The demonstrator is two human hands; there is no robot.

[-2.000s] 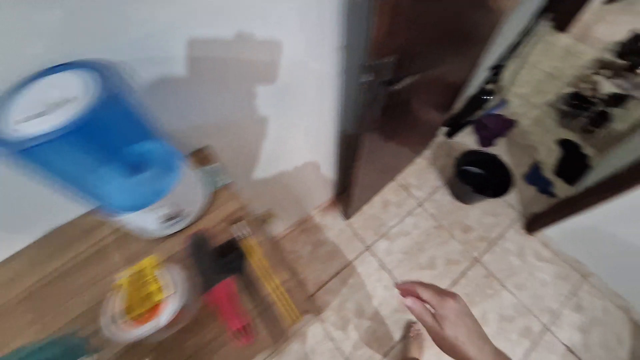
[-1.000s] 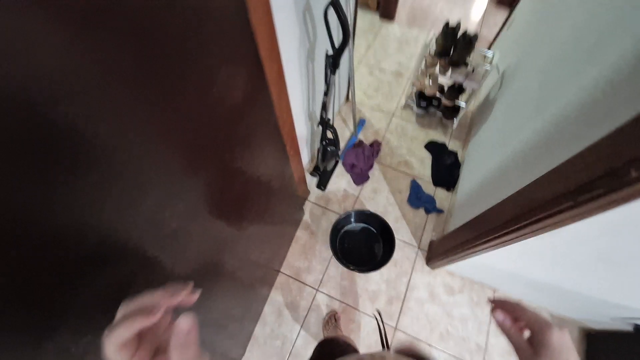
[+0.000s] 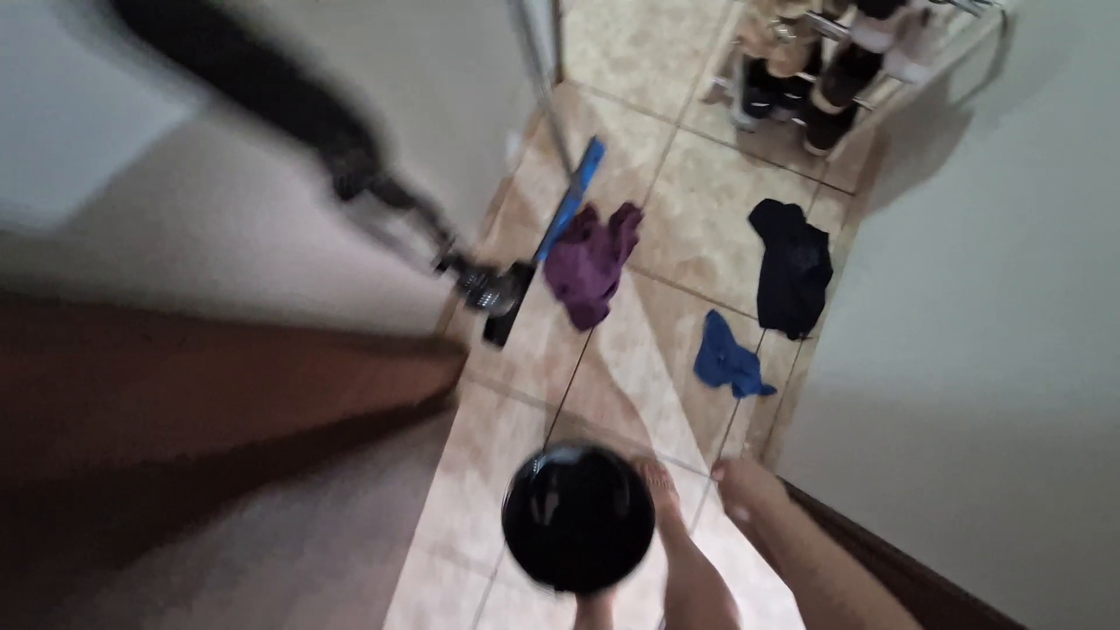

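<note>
A shiny black round basin (image 3: 577, 516) is at the lower centre. Bare skin of a limb shows at its lower edge; whether that is a leg or my left forearm is unclear, and no left hand can be made out. A bare foot (image 3: 658, 483) is at the basin's right side. My right hand (image 3: 742, 494) reaches in from the lower right, apart from the basin, with no object visible in it; its fingers are not clear. Farther up, a purple cloth (image 3: 593, 267), a blue cloth (image 3: 728, 359) and a black cloth (image 3: 792, 267) lie on the tiled floor.
A blue floor squeegee (image 3: 573, 197) touches or nearly touches the purple cloth. A black appliance, possibly a vacuum (image 3: 490, 293), leans along the left wall. A brown door or frame (image 3: 219, 376) is at left. A shoe rack (image 3: 818, 70) stands at the top right beside the wall (image 3: 980, 350).
My view has moved closer to the passage. My left hand, seen at lower left a second ago, can no longer be made out. The basin now covers part of a limb.
</note>
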